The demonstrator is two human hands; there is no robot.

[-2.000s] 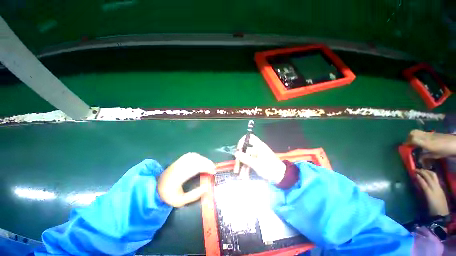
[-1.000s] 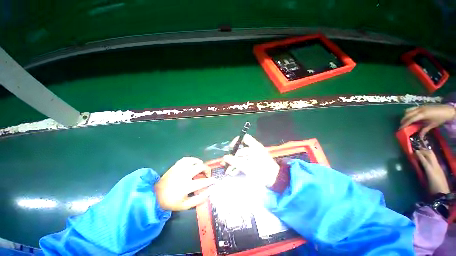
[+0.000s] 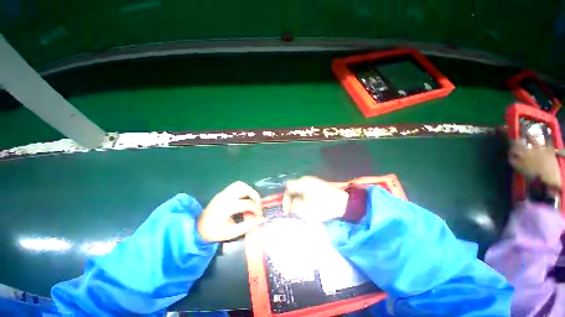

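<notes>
A red-orange frame [image 3: 258, 282] lies on the bench in front of me with an open black tablet unit [image 3: 290, 296] inside; strong white glare covers much of it. My left hand [image 3: 230, 213] is at the frame's upper left corner, its fingers curled and fingertips over the rim. My right hand [image 3: 315, 199] is just right of it, fingers bent down at the top edge of the unit. The gap between the hands is small. Glare and blur hide whether either hand pinches anything. No pen-like tool can be made out.
A small clear film patch [image 3: 272, 181] lies beyond the frame. A worn edge strip [image 3: 297, 133] separates the bench from the green belt, which carries another framed tablet [image 3: 399, 80]. At right, a person in a pink sleeve [image 3: 526, 247] handles a tray [image 3: 519, 179]. A pale post [image 3: 52, 99] slants at left.
The dark pen-like tool upright in my right hand no longer shows. My right fingers have turned downward. The neighbour's tray has moved up towards the belt.
</notes>
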